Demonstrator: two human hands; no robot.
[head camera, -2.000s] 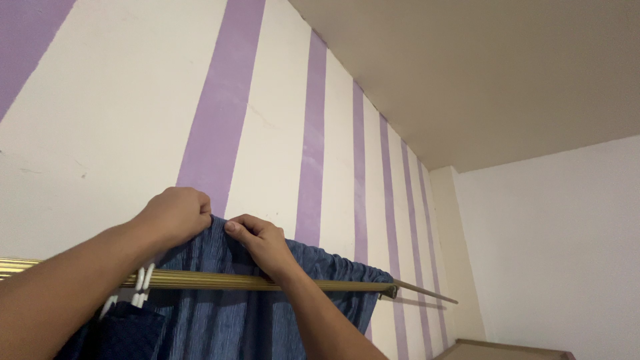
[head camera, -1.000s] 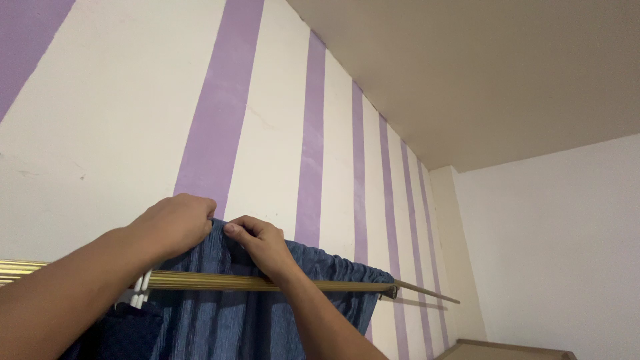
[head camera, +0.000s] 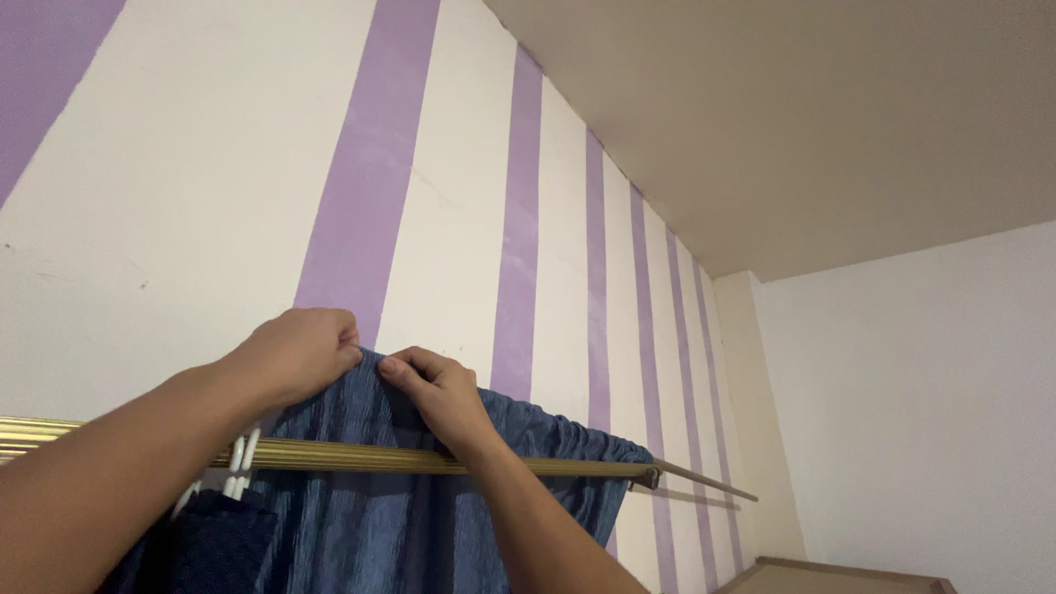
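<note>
A blue curtain hangs behind a ribbed gold curtain rod. Its top edge is gathered on the right, along a thinner rod that sticks out beyond it. My left hand pinches the curtain's raised top edge above the gold rod. Close to its right, my right hand grips the same edge between thumb and fingers. White plastic curtain rings hang on the gold rod by my left forearm, with a darker blue cloth below them.
A wall with purple and cream stripes stands right behind the curtain. A bracket is at the gold rod's right end. The top of a brown piece of furniture shows at lower right, under the ceiling.
</note>
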